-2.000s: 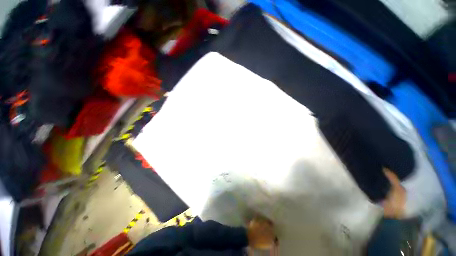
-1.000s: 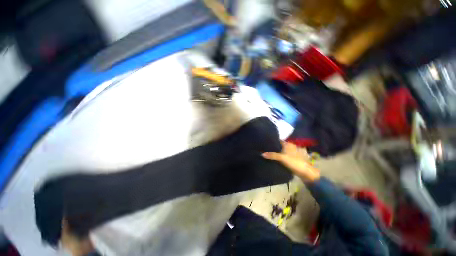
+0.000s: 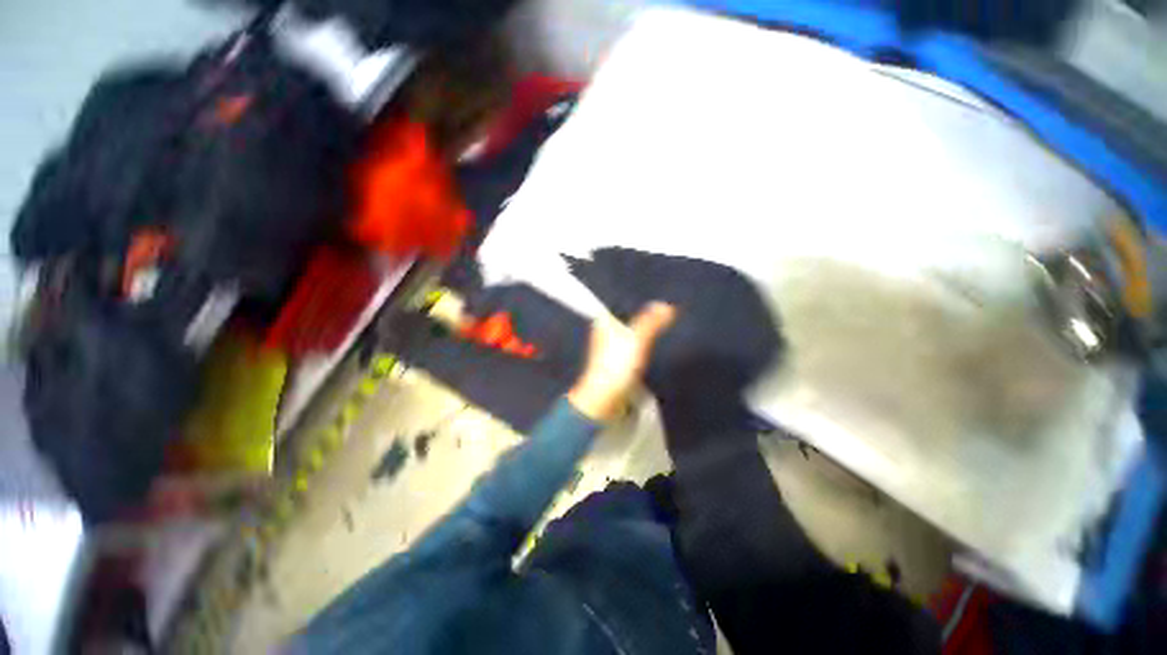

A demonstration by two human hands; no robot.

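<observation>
A long black cloth piece (image 3: 698, 314) lies over the front edge of the white-covered table (image 3: 819, 154) and hangs down towards the bottom right. My left hand (image 3: 619, 363) is at its left side by the table edge, thumb over the cloth and the other fingers mostly hidden. The hand looks closed on the cloth, though the picture is blurred. My right hand is not in view. The steam iron (image 3: 1079, 305) with its orange-yellow handle stands at the table's right side.
A black bundle (image 3: 480, 371) with an orange-red tie lies below the table's left edge. Bright orange-red strips (image 3: 407, 192) hang further left, beside a large black heap (image 3: 192, 192). Blue bars (image 3: 1024, 102) run along the far edge. Yellow-black tape (image 3: 326, 441) marks the floor.
The view has swung left from the iron side. The black cloth has moved from lying lengthwise on the table to hanging over its front edge. My right hand has left the picture.
</observation>
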